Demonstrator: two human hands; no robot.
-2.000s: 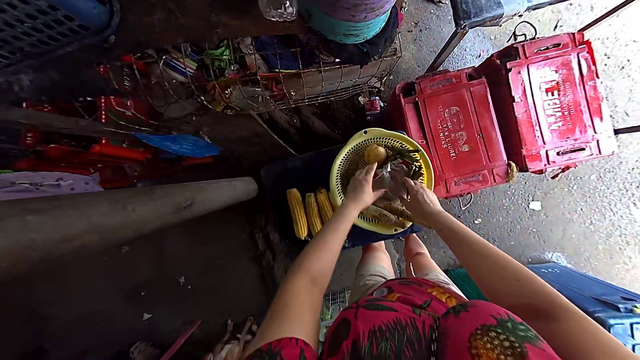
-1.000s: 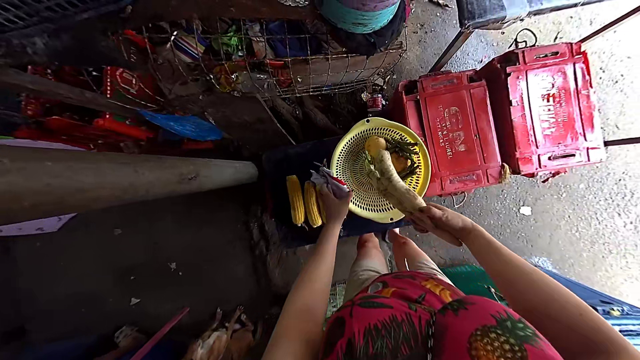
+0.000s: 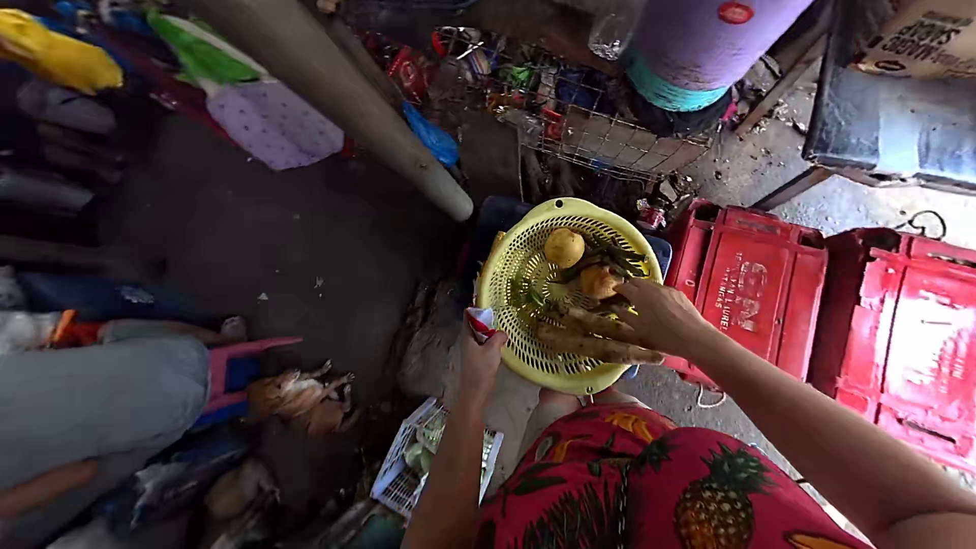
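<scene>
A round yellow plastic colander holds a round pale-brown root vegetable, a second one, green leafy stalks and a long pale root vegetable. My right hand reaches over the colander's right side, its fingertips at the second round vegetable and its palm above the long one; whether it grips either is unclear. My left hand is at the colander's left rim, closed on a small red-and-white packet.
Red plastic crates stand at the right. A wire basket of litter lies beyond the colander. A wooden pole slants from the upper left. A cat lies at lower left near a seated person. A white crate is below.
The long root vegetable, held up by my right hand a second ago, now lies in the colander. My left hand has moved to the rim with the packet. The view has swung left.
</scene>
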